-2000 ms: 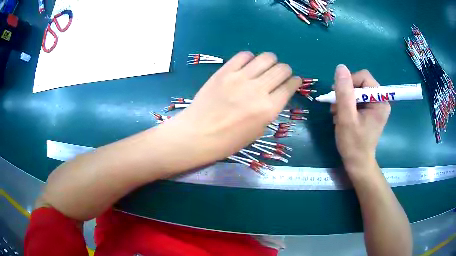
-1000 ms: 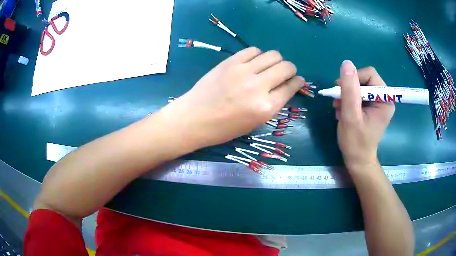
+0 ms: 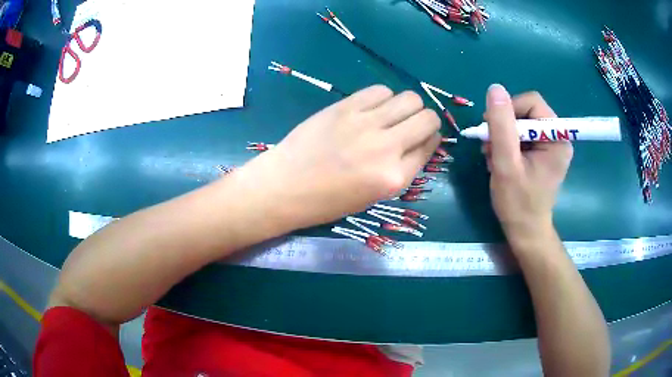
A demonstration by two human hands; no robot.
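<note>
My right hand [image 3: 527, 158] holds the white paint marker [image 3: 575, 129], its tip pointing left at red-orange terminals near my left fingertips. My left hand [image 3: 354, 151] is palm down over several short cables [image 3: 379, 215] with white cores and red terminals. Its fingers are curled at a cable [image 3: 309, 79] whose left end sticks out past the knuckles; the grip itself is hidden under the fingers. Another cable [image 3: 387, 65] with a black jacket lies diagonally just beyond the left hand, its right end close to the marker tip.
A steel ruler [image 3: 354, 258] lies along the near bench edge. A cable pile [image 3: 460, 11] is at the far edge and a narrower stack [image 3: 637, 114] at the right. White paper [image 3: 162, 66] with red-handled scissors [image 3: 70, 62] is at the left, beside a dark object [image 3: 11, 66].
A cable now lies loose diagonally beyond my left hand, where only its left end showed before. Another cable's end shows by the knuckles. The marker has shifted slightly left.
</note>
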